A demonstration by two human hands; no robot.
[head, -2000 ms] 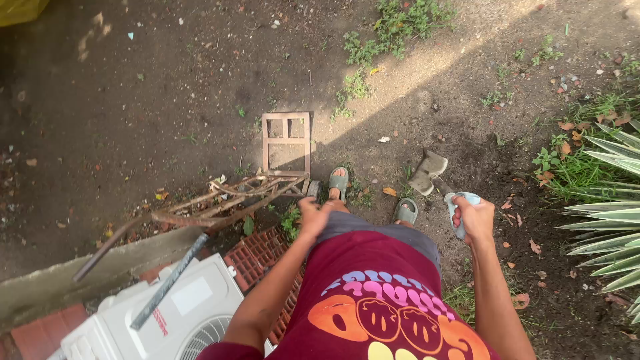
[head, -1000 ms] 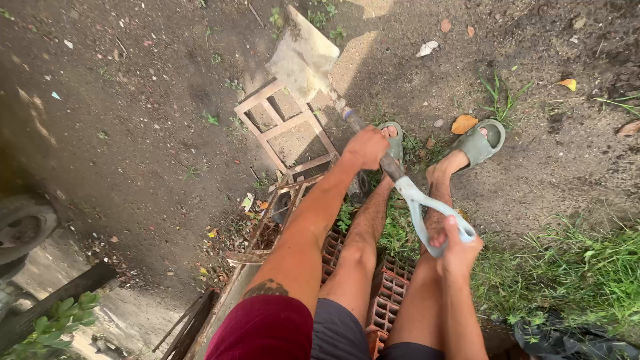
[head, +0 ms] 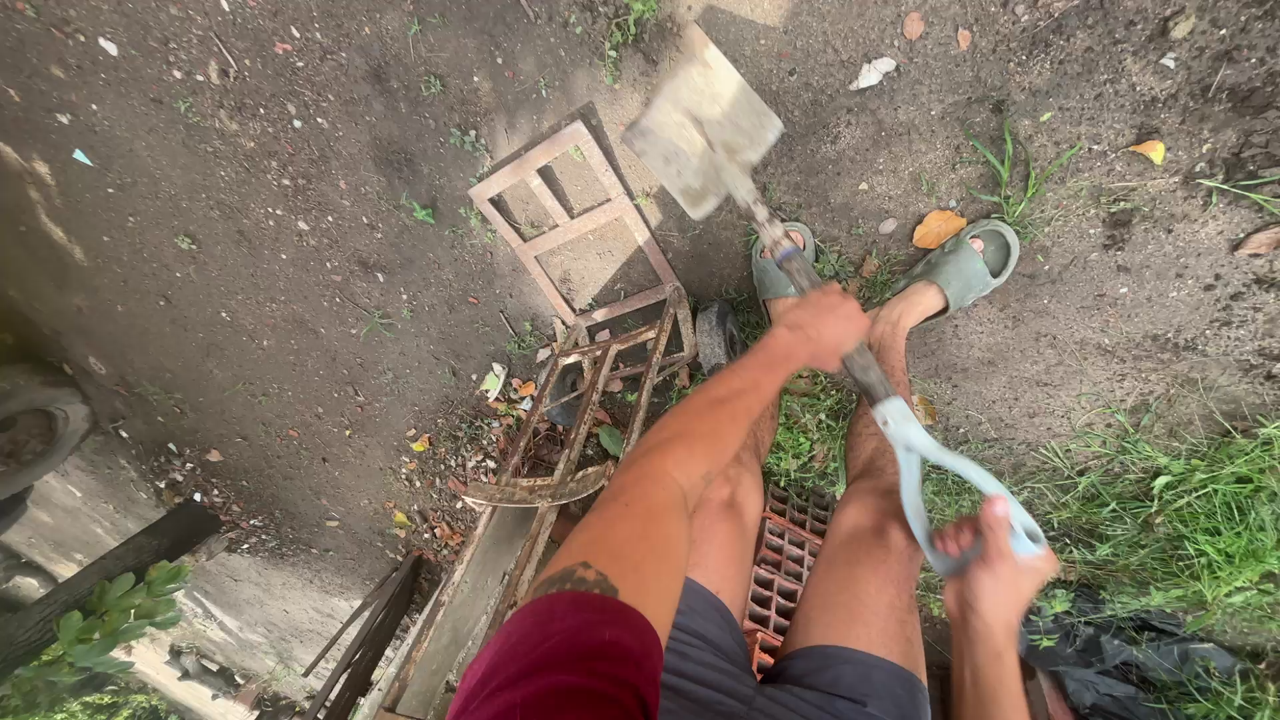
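Note:
A flat-bladed shovel (head: 705, 125) slants across the view in both my hands. Its pale, worn metal blade points to the upper left and appears raised, above the dirt beside a rusty metal hand truck (head: 580, 230). My left hand (head: 825, 325) is closed around the wooden shaft, in front of my shins. At the lower right, my right hand (head: 1000, 560) grips the light grey D-shaped handle. Green slides (head: 965, 265) are on my feet, which stand on the ground below the shaft.
Red hollow clay bricks (head: 785, 570) lie between my legs. Grass (head: 1180, 510) and black plastic sheeting (head: 1130, 650) are at the right. A low concrete ledge (head: 470, 610) runs at the lower left, with dark metal bars (head: 370, 630) beside it. A tyre (head: 40, 425) is at the far left.
Two seconds ago the shovel was at my right side, held by my right hand alone. My left hand has since taken its shaft, and the blade has swung across to the left. The view has shifted.

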